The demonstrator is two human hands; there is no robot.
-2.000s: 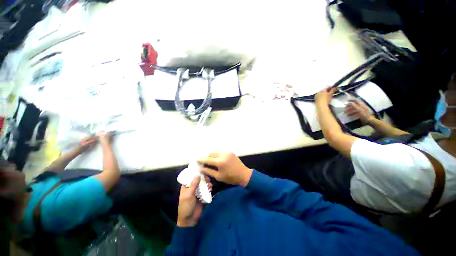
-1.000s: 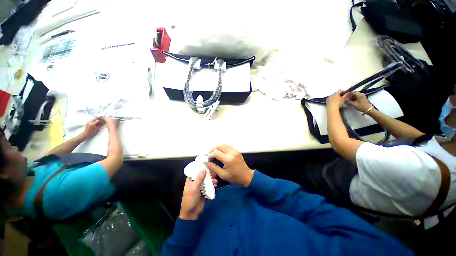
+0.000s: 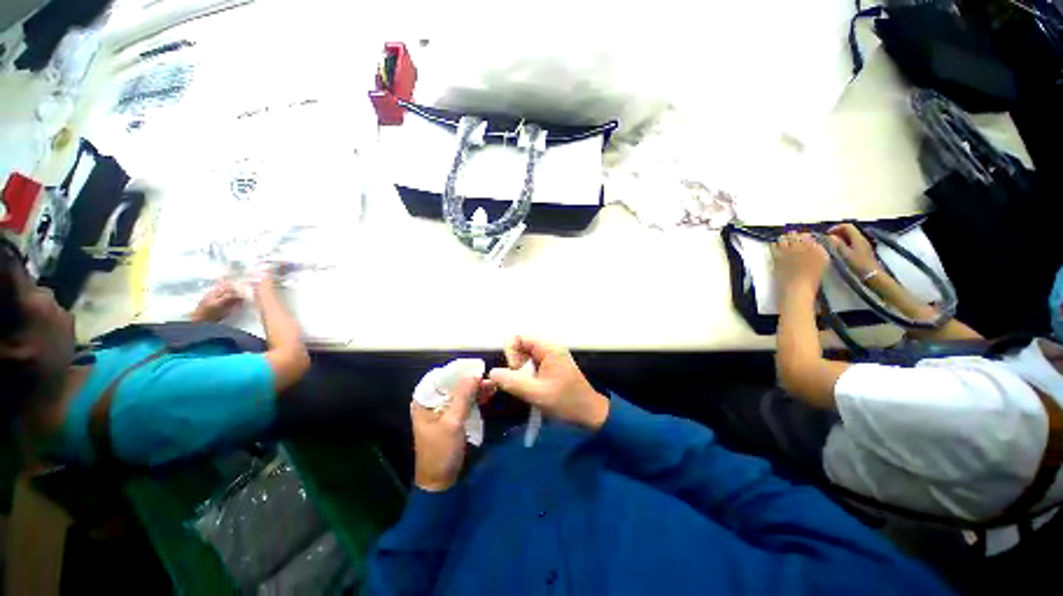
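White protective pieces (image 3: 443,382) are in my left hand (image 3: 441,439), gripped by the thumb and fingers. My right hand (image 3: 556,387) is close beside it, its fingers closed on a thin white strip (image 3: 533,426) that hangs down. Both hands are in front of my body, below the table's front edge. On the table beyond them lies a black and white handbag (image 3: 410,167) with wrapped arched handles (image 3: 450,200) and a small white tag (image 3: 508,242). A loose heap of white pieces (image 3: 688,198) lies right of the bag.
A red object (image 3: 394,84) stands behind the bag. A clear polybag (image 3: 251,192) lies left, under a teal-sleeved person's hands. A person in white (image 3: 933,419) handles another bag (image 3: 752,279) at right. A green crate (image 3: 326,501) holds packed bags (image 3: 266,530) at lower left.
My hands have moved slightly apart, with a white strip now in my right hand. The person at right has moved the wrapped handles down over the bag. The view has shifted a little.
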